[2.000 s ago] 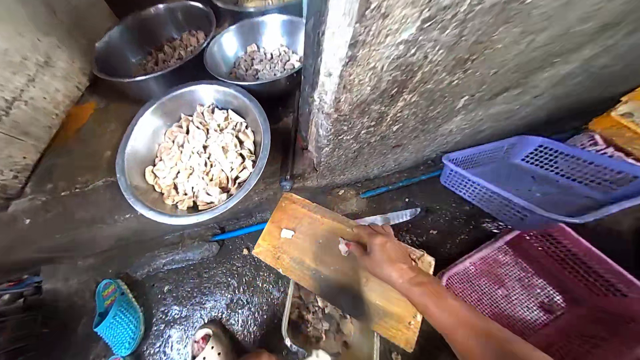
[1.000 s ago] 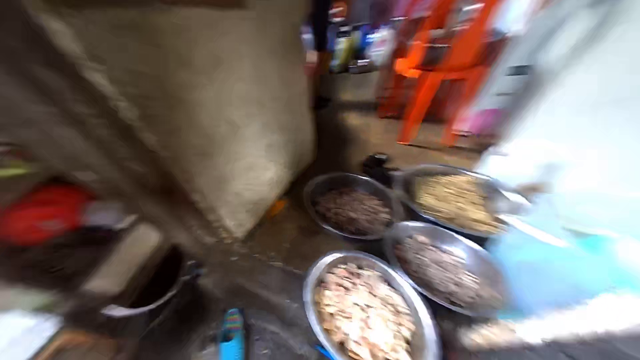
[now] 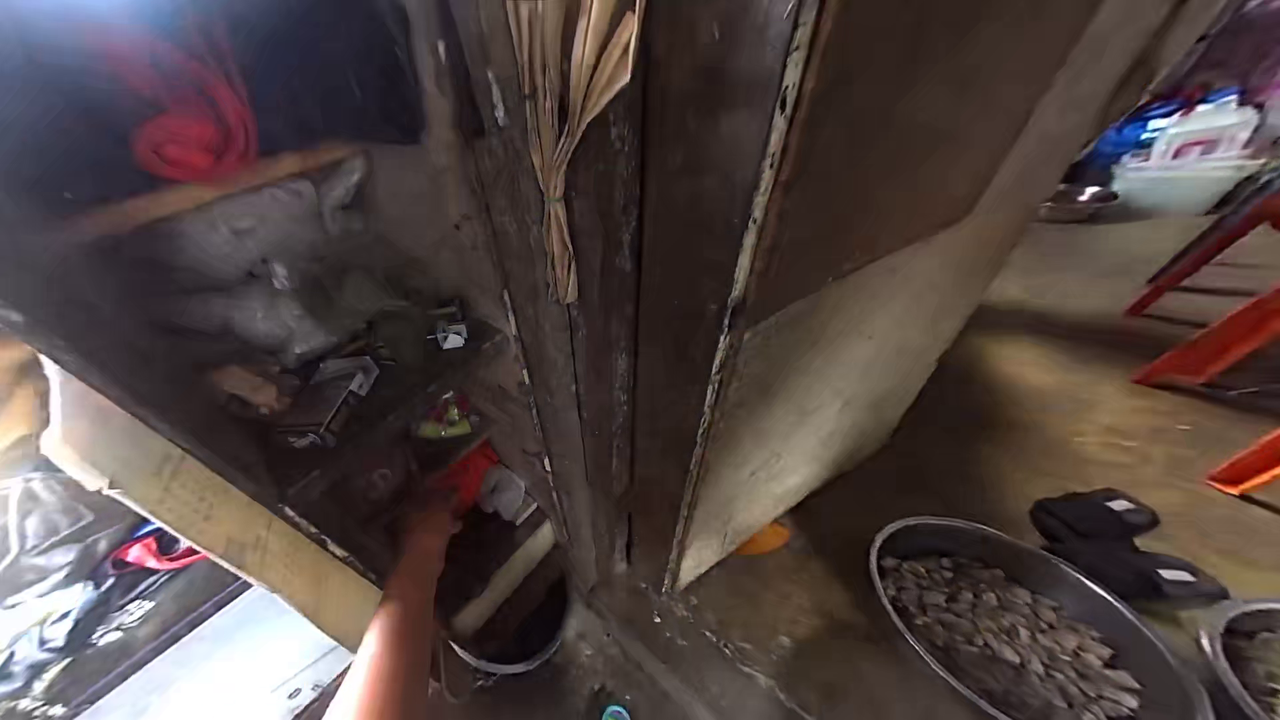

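Observation:
My left hand [image 3: 432, 512] reaches from the bottom left into a dark recess, at a red item [image 3: 470, 476], perhaps cloth or plastic. Its fingers are in shadow and blurred, so whether they grip it cannot be told. A crumpled white item [image 3: 505, 494] lies just right of the red one. Under them is a dark round container [image 3: 510, 664] with a pale bar [image 3: 505, 578] across its mouth. Small packets [image 3: 447, 416] lie above the hand. My right hand is not in view.
A wooden post [image 3: 600, 400] and a wall panel [image 3: 830, 380] stand right of the recess. A metal basin of chopped pieces [image 3: 1010, 640] is on the floor at lower right, beside black footwear [image 3: 1110, 540]. Red plastic chair legs [image 3: 1220, 345] are at right. A pale board edge [image 3: 210, 500] slants at left.
The view has swung far to the left. Two seconds ago a hand was on a wooden board beside a knife; now a hand reaches into the recess, and board and knife are out of view.

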